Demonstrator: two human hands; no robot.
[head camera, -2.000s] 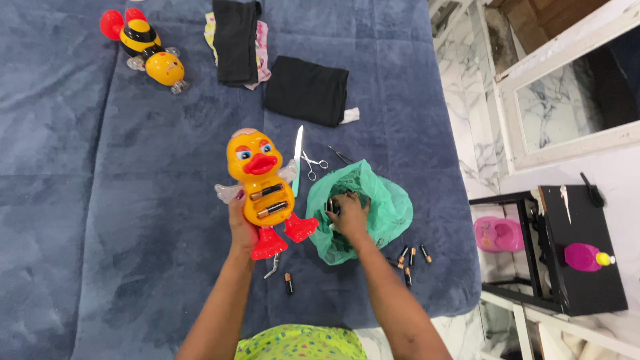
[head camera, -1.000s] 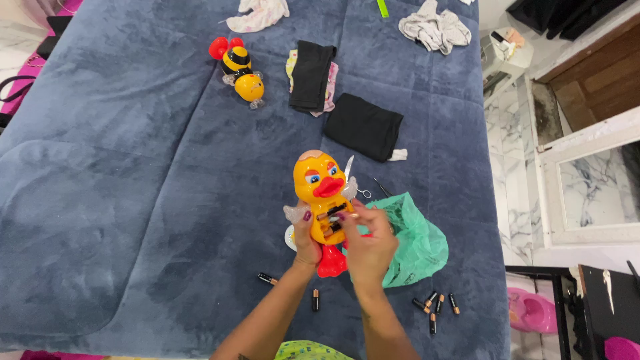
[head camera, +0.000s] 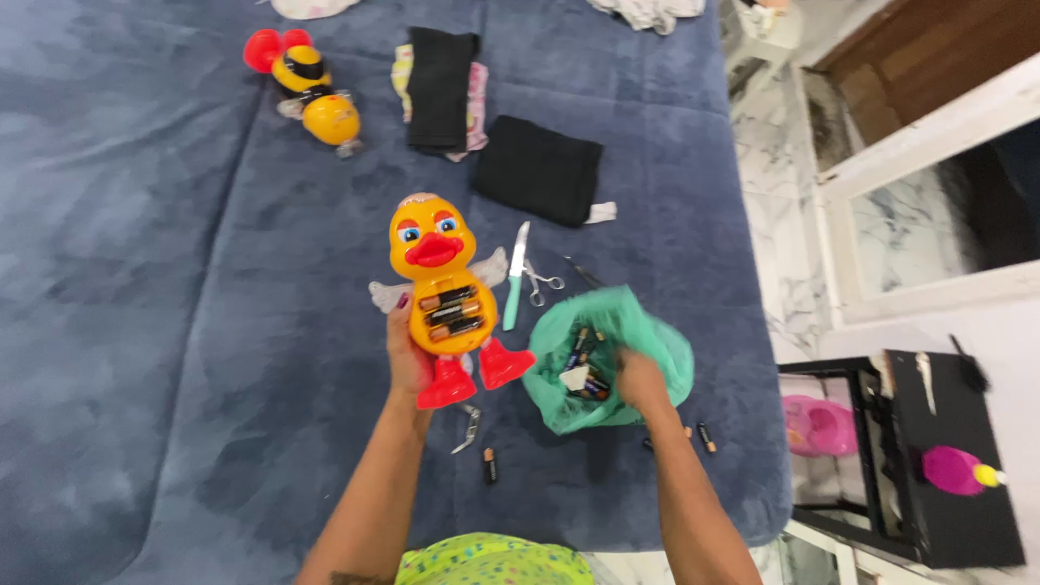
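Observation:
My left hand (head camera: 409, 349) holds an orange plastic duck toy (head camera: 432, 240) by its side, face up, with red feet and clear wings. Three AA batteries (head camera: 453, 313) lie in its uncovered battery compartment. My right hand (head camera: 639, 378) is at the inner right side of a green plastic bag (head camera: 561, 406), its fingertips blurred, so whether they hold anything is unclear. Several batteries (head camera: 578, 349) and a white scrap lie inside the bag. Beside the duck are a knife with a teal handle (head camera: 513, 301) and metal scissors (head camera: 534, 280).
A folding metal tool (head camera: 469, 428) and a loose battery (head camera: 489, 465) lie below the duck; another battery (head camera: 706, 437) is right of my forearm. A bee toy (head camera: 313, 89), folded black cloth (head camera: 538, 171) and other clothes lie farther up the blue bedspread (head camera: 268, 284). A black shelf (head camera: 951, 520) stands right.
My right hand has moved from the duck's battery compartment to the green bag. Three batteries now show plainly in the compartment, where two showed two seconds ago.

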